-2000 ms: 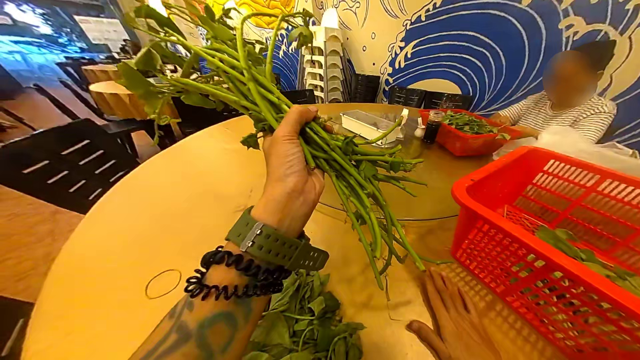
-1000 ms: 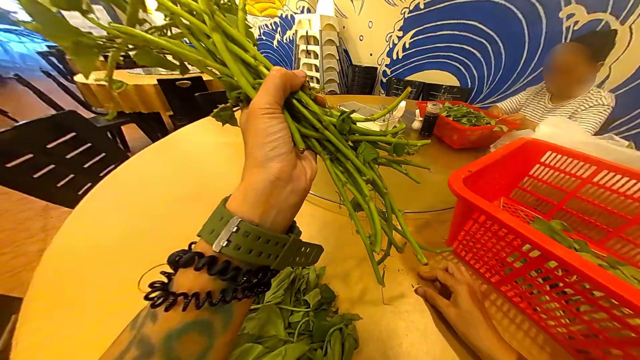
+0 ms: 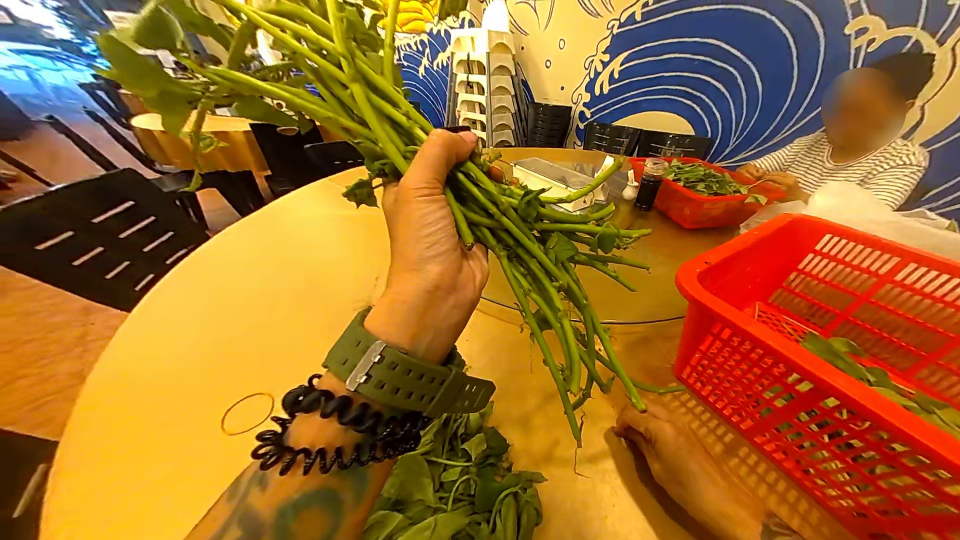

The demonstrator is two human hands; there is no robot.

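Note:
My left hand point(image 3: 435, 247) is closed around a bundle of long green leafy stems point(image 3: 555, 277), leaves toward the upper left and cut ends hanging to the lower right. My right hand point(image 3: 667, 442) is low over the table beside the red basket, its fingertips close to the hanging stem ends; whether it pinches one cannot be told. Below my left wrist a pile of leafy greens point(image 3: 457, 487) lies on the round table point(image 3: 247, 300). The red plastic basket point(image 3: 795, 330) at the right holds some leaves.
A rubber band point(image 3: 247, 414) lies on the table at left. Farther back are a clear-lidded container point(image 3: 544, 180), a dark sauce bottle point(image 3: 649, 189) and a smaller red basket of greens point(image 3: 694, 214). A person point(image 3: 847, 150) in a striped shirt sits behind it. Black chairs point(image 3: 97, 240) stand at left.
Since the first frame, my right hand has gone from lying spread on the table to having its fingers drawn together near the stem ends. My left hand keeps hold of the bundle.

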